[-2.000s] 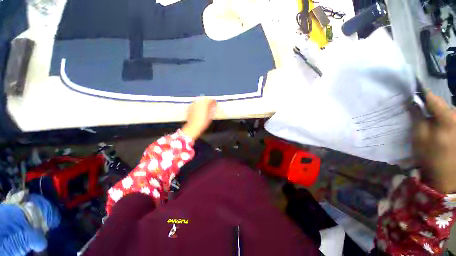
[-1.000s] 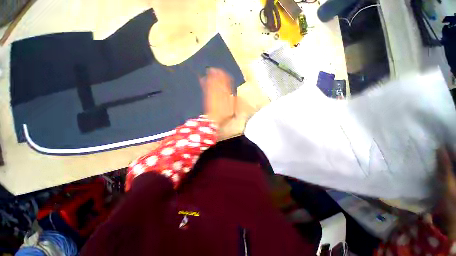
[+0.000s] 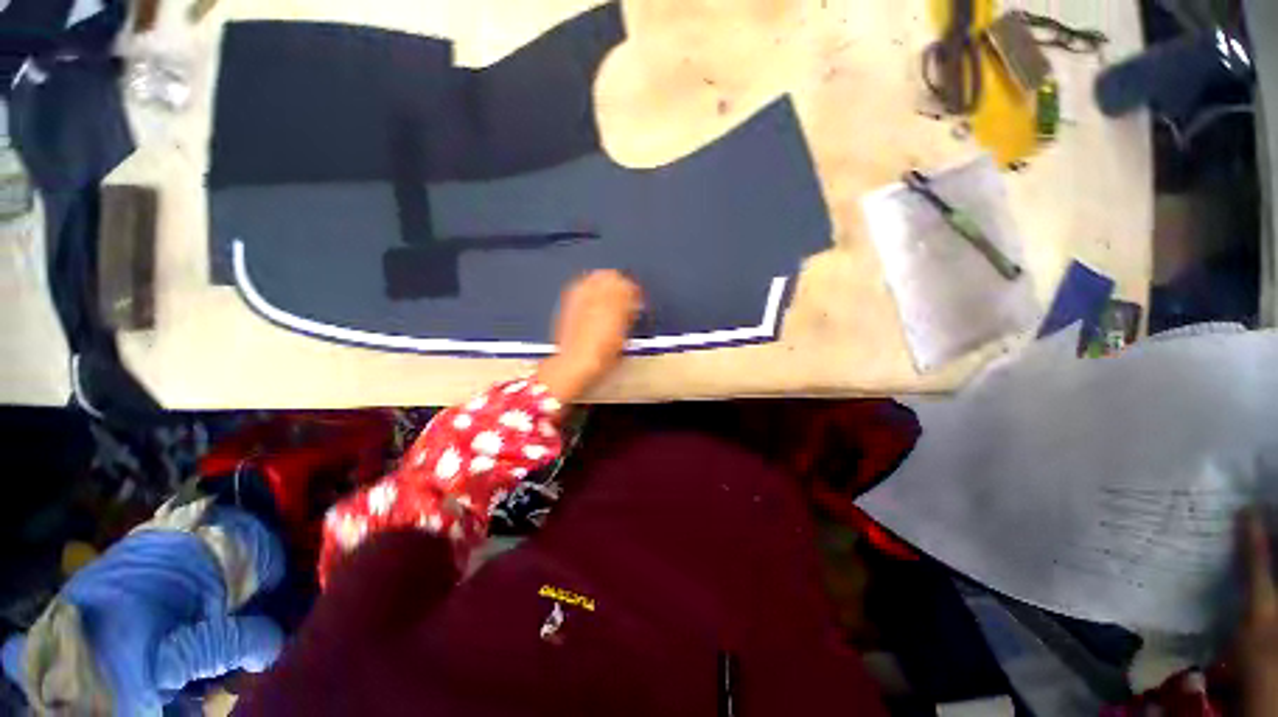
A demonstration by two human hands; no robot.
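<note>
The dark navy jacket front panel point(image 3: 673, 210) lies flat on the cream-topped table, its armhole curve at the back. White stay tape point(image 3: 407, 343) curves along its near edge. My left hand point(image 3: 596, 329) rests on the panel's near edge, over part of the tape; its fingers look curled, and whether it holds anything is hidden. My right hand point(image 3: 1257, 595) is blurred and cut off by the right edge. It holds the big white paper pattern point(image 3: 1079, 476), which hangs off the table's front right and has pencil lines.
A grey-brown block point(image 3: 129, 256) stands at the table's left. A pen point(image 3: 967, 224) lies on a pale gridded pad point(image 3: 918, 287). Shears point(image 3: 956, 63) lie by a yellow item point(image 3: 1012, 119). A blue scrap point(image 3: 1076, 298) is near the right edge. Blue fabric point(image 3: 168, 602) lies below left.
The paper pattern has moved lower and to the right, off the panel and pad. My left hand has moved back from the panel's right part to its near edge. The view has shifted.
</note>
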